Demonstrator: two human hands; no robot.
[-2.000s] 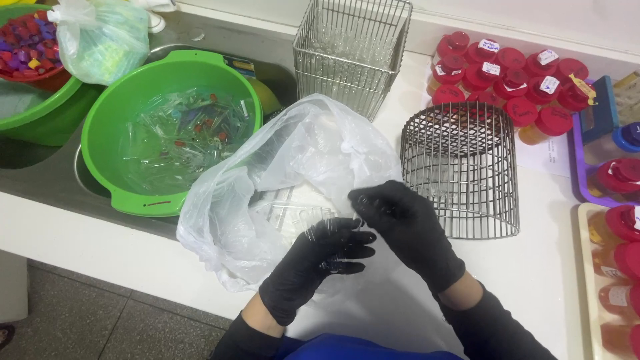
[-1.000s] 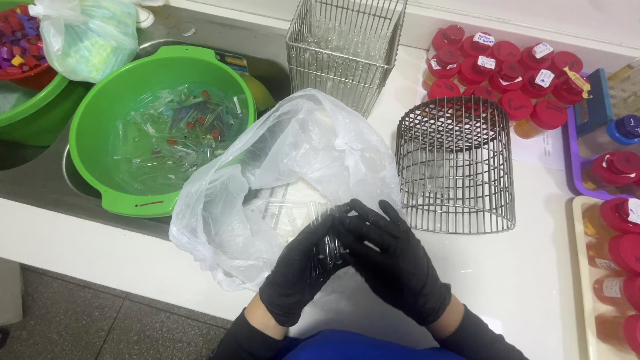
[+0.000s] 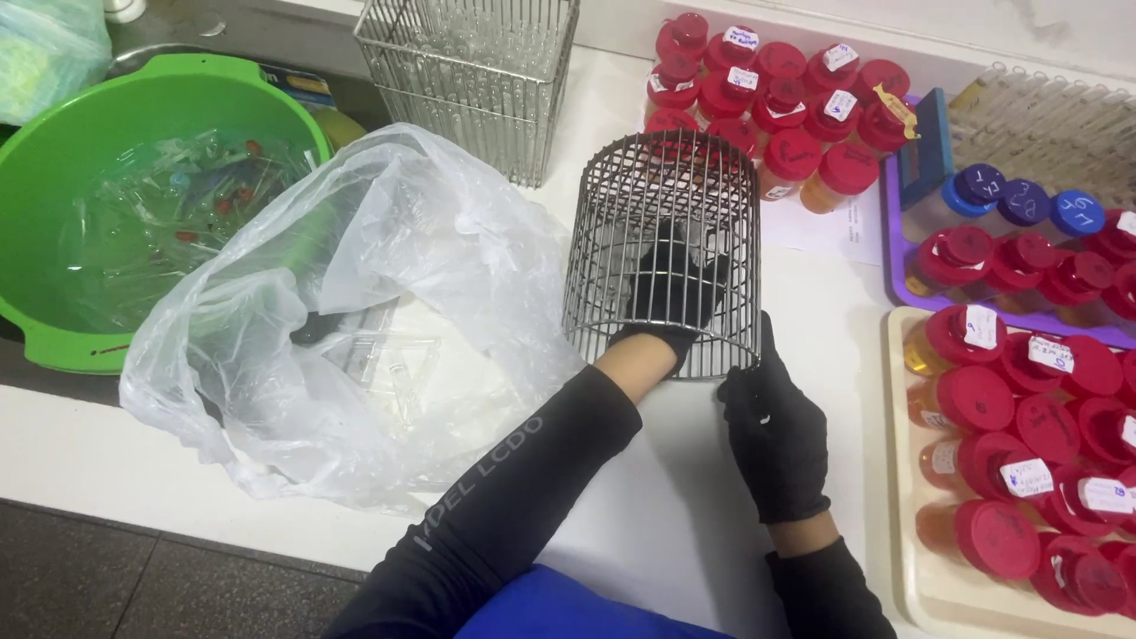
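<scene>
A round wire basket (image 3: 661,240) lies on its side on the white counter, its mouth facing me. My left hand (image 3: 674,284), in a black glove, is inside it behind the wires; whether it holds anything there cannot be made out. My right hand (image 3: 777,430), also gloved in black, grips the basket's rim at the lower right. To the left an open translucent plastic bag (image 3: 444,213) holds clear tubes (image 3: 404,382) on something white. Farther left, a green basin (image 3: 35,213) contains liquid and many clear tubes, some with red parts.
A square wire basket (image 3: 461,98) of glass tubes stands behind the bag. Red-capped specimen jars (image 3: 790,155) stand at the back right. More jars fill a purple tray (image 3: 896,240) and a cream tray (image 3: 901,497) on the right. A rack of tubes (image 3: 1047,124) is beyond.
My left hand has moved from beside the bag into the round basket. My right hand has gone from near the left one to the basket's rim.
</scene>
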